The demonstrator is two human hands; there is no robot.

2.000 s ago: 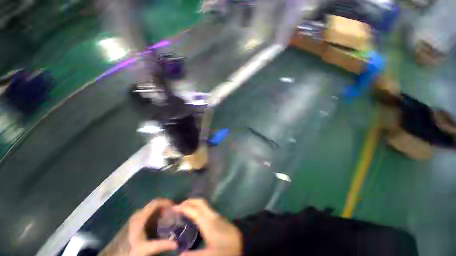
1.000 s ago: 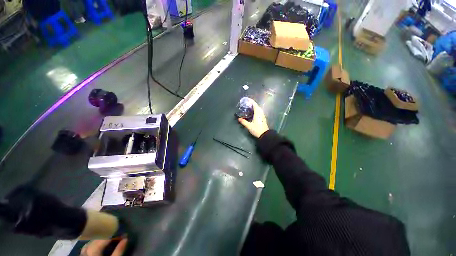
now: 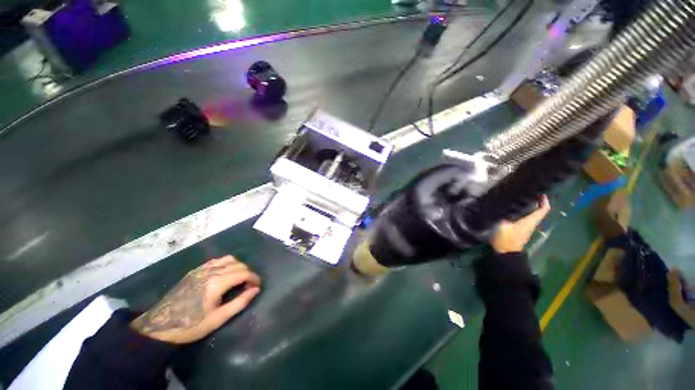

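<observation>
The hanging power screwdriver (image 3: 427, 217) slants large across the centre and right, its tan lower grip (image 3: 369, 261) free of any hand. My left hand (image 3: 200, 301) rests low on the green bench, thumb apart from the curled fingers, with a dark gap between them and no held part visible. My right hand (image 3: 520, 230) is behind the screwdriver, partly hidden; whether it holds anything cannot be told. The white-grey screw feeder (image 3: 324, 183) stands left of the screwdriver's tip, its small platform (image 3: 305, 228) facing me.
Two black units (image 3: 265, 81) lie on the conveyor belt (image 3: 114, 164) beyond the feeder. Black cables (image 3: 465, 65) cross the belt. A white slab (image 3: 65, 346) lies by my left sleeve. Cardboard boxes (image 3: 625, 293) stand at the right. A small pale piece (image 3: 456, 318) lies near the bench edge.
The view has shifted, so the feeder appears further right. The screwdriver has swung from lower left across the centre and right. My left hand is now in fuller view; my right hand is partly covered.
</observation>
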